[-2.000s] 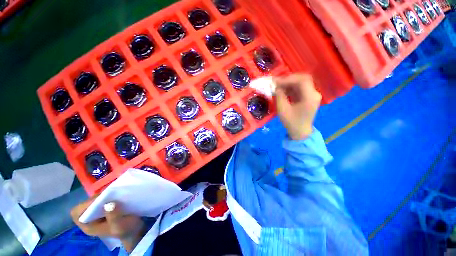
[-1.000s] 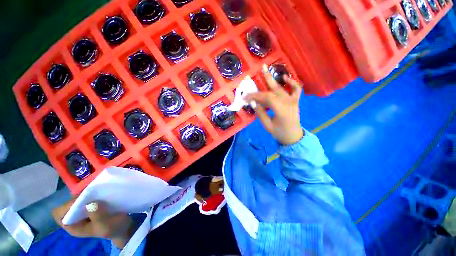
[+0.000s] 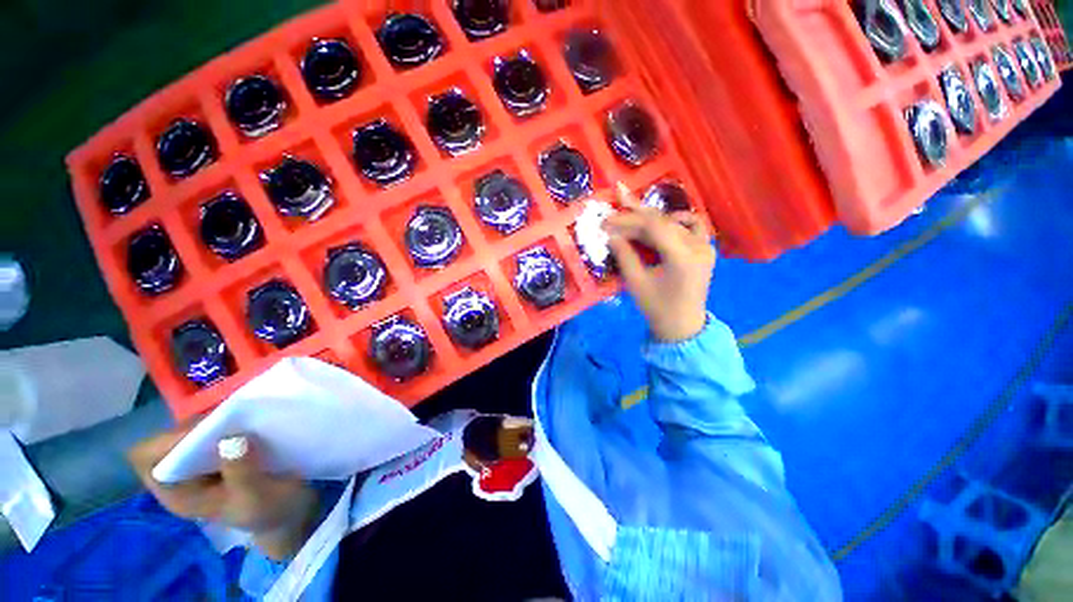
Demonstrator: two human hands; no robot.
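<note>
A red-orange foam tray (image 3: 341, 218) lies tilted in front of me, with dark round watch heads (image 3: 432, 235) in its square pockets. My right hand (image 3: 673, 273) is at the tray's near right part and pinches a small white wad (image 3: 594, 233) over a watch head in the near row. The wad and fingers partly hide that watch head. My left hand (image 3: 241, 492) holds a folded white sheet (image 3: 300, 421) over the tray's near left corner. The sheet hides part of that corner.
Stacked red foam trays (image 3: 730, 141) stand to the right. A further tray (image 3: 857, 153) with watch heads tilts beyond them. At left lie a white bottle (image 3: 73, 386), a white paper strip (image 3: 21, 492) and a shiny clear scrap (image 3: 11, 292). A blue stool (image 3: 982, 523) stands at lower right.
The white wad moved from the right end of the tray, first left, then slightly right onto a near-row watch head. The left hand still holds the sheet. The camera view has shifted slightly.
</note>
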